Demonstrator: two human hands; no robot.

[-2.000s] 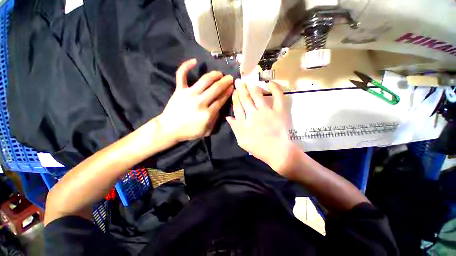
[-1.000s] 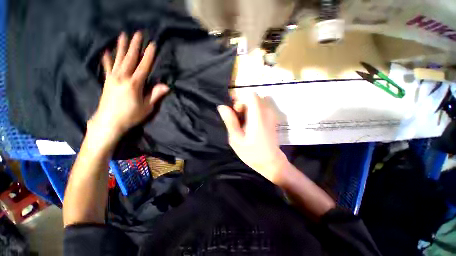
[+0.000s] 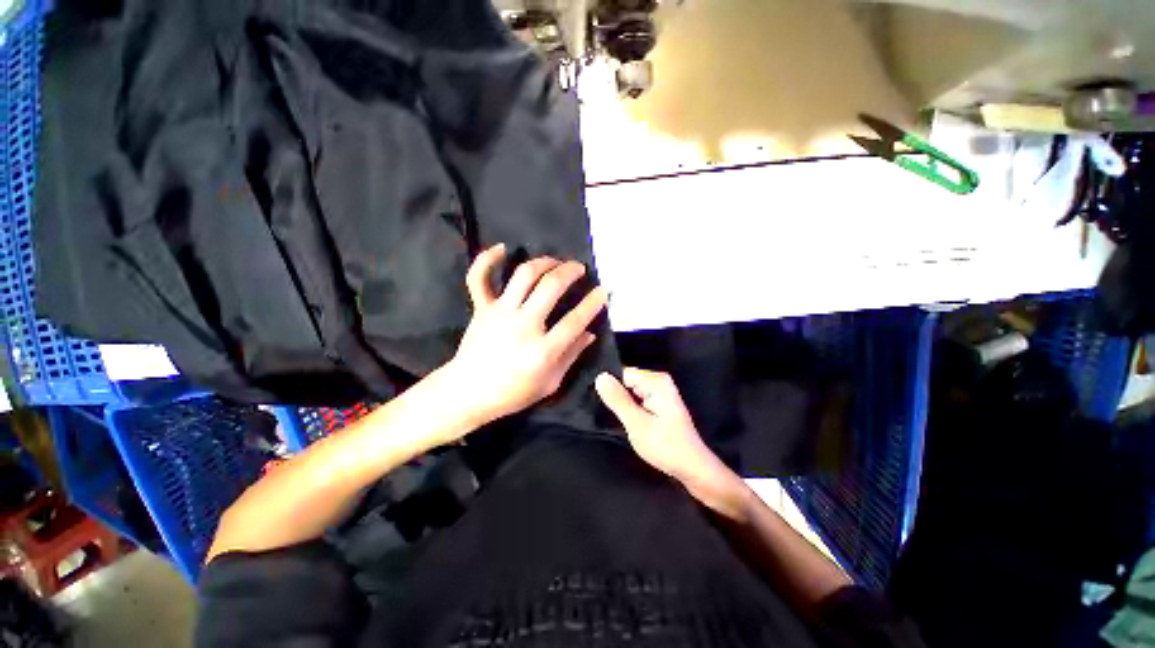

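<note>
The large black garment body (image 3: 367, 165) lies spread over the left of the white machine table, its straight right edge running down from beside the presser foot (image 3: 630, 79) past the table's front edge. My left hand (image 3: 532, 329) rests on the cloth near that edge, fingers bent and fingertips pressed down; whether it grips cloth cannot be told. My right hand (image 3: 659, 424) is lower, off the table's front edge, thumb and fingers closed on the black cloth edge.
Green-handled snips (image 3: 935, 165) lie on the table (image 3: 735, 253) right of the machine. A blue basket (image 3: 19, 241) stands at the far left, another blue basket (image 3: 874, 430) below the table. A red stool (image 3: 57, 544) is at the lower left.
My left hand has moved right towards the cloth edge and my right hand has moved down off the table. The cloth is spread flatter, its edge now reaching down past the table front.
</note>
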